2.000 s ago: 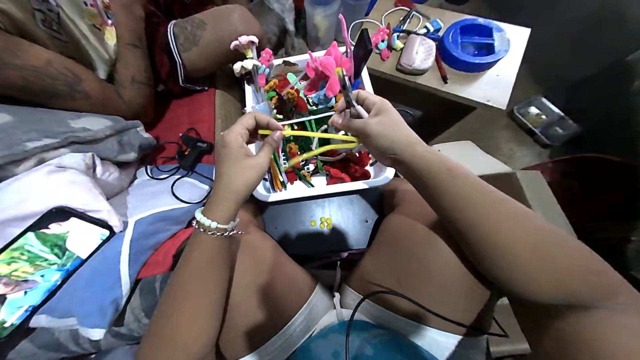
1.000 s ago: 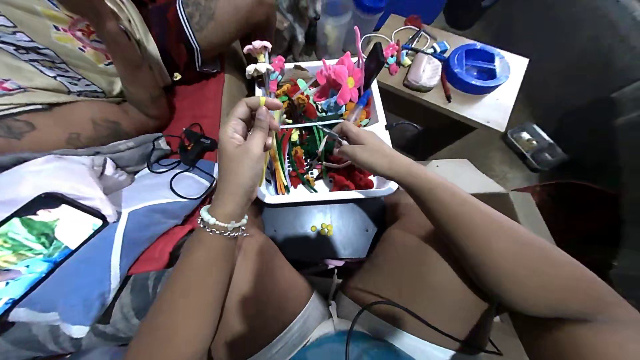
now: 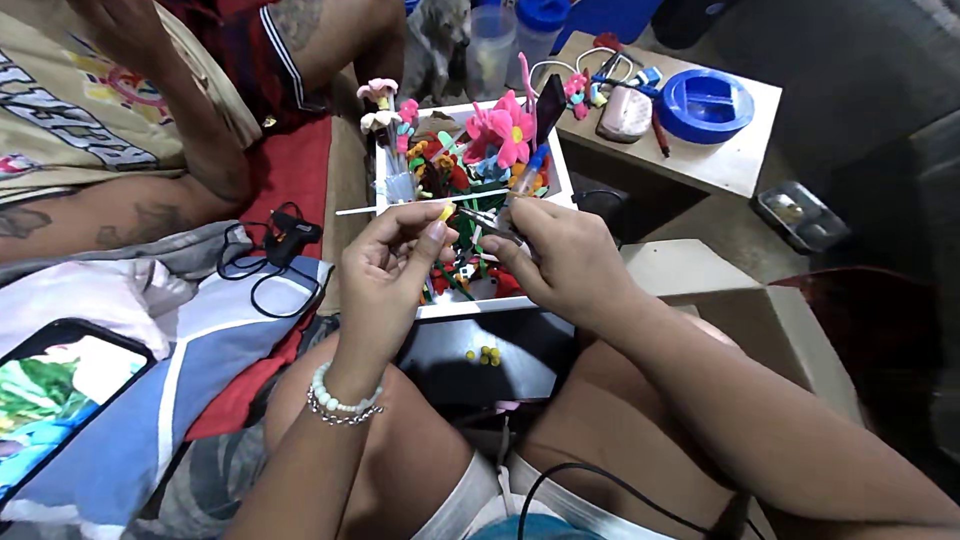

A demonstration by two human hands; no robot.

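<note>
Between the thumb and index finger of my left hand (image 3: pixel 397 259) is a small yellow piece (image 3: pixel 448 211), probably pipe cleaner. My right hand (image 3: pixel 566 259) grips pliers (image 3: pixel 491 225), whose narrow tips point at the yellow piece from the right; whether they touch it I cannot tell. Both hands are over a white plastic tray (image 3: pixel 480 309) full of colourful pipe-cleaner pieces. Pink fuzzy flowers (image 3: pixel 512 131) and pale flowers (image 3: pixel 379 105) rise from its far part. Several small yellow balls (image 3: pixel 489 355) lie on a dark surface (image 3: pixel 442 364) just this side of the tray.
A glue gun (image 3: pixel 289 236) with a black cord lies at left, near a phone (image 3: pixel 71 390) on cloth. At the upper right, a small table (image 3: pixel 739 169) holds a blue round lid (image 3: pixel 705 106). An open cardboard box (image 3: pixel 802 337) stands at right. Another person sits at upper left.
Two seconds ago a long yellow strip stretched between my hands; now only a short yellow piece shows at my left fingertips. My right hand and the pliers have come close to my left fingers.
</note>
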